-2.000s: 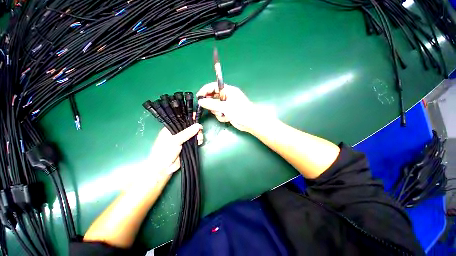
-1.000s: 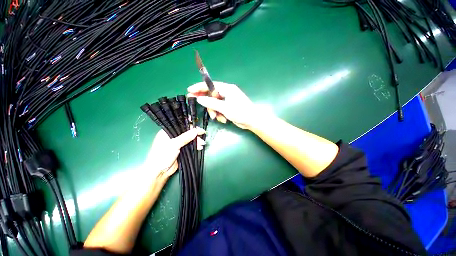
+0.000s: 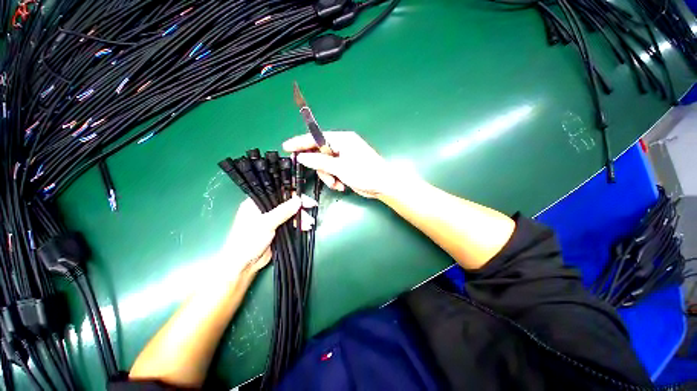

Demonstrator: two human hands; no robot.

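My left hand (image 3: pixel 264 229) is closed around a bundle of black cables (image 3: pixel 289 298). The round connectors (image 3: pixel 260 169) fan out above the thumb, and the cords run down towards my body. My right hand (image 3: pixel 340 162) holds a slim craft knife (image 3: pixel 310 122) like a pen, its blade pointing up and away from the bundle. The fingertips of my right hand touch a connector at the right side of the bundle. The knife's lower end is hidden in the hand.
Black cable harnesses (image 3: pixel 153 69) heap at the far left, with moulded blocks (image 3: pixel 329 48). A short cable piece (image 3: pixel 109 187) lies on the green table (image 3: pixel 428 99). More cables (image 3: pixel 604 61) lie far right. A blue bin (image 3: pixel 611 221) holding cables stands below the table edge.
The knife has tilted to the left and its tip sits lower than two seconds ago. My right hand has shifted slightly at the connectors. My left hand keeps its grip on the bundle.
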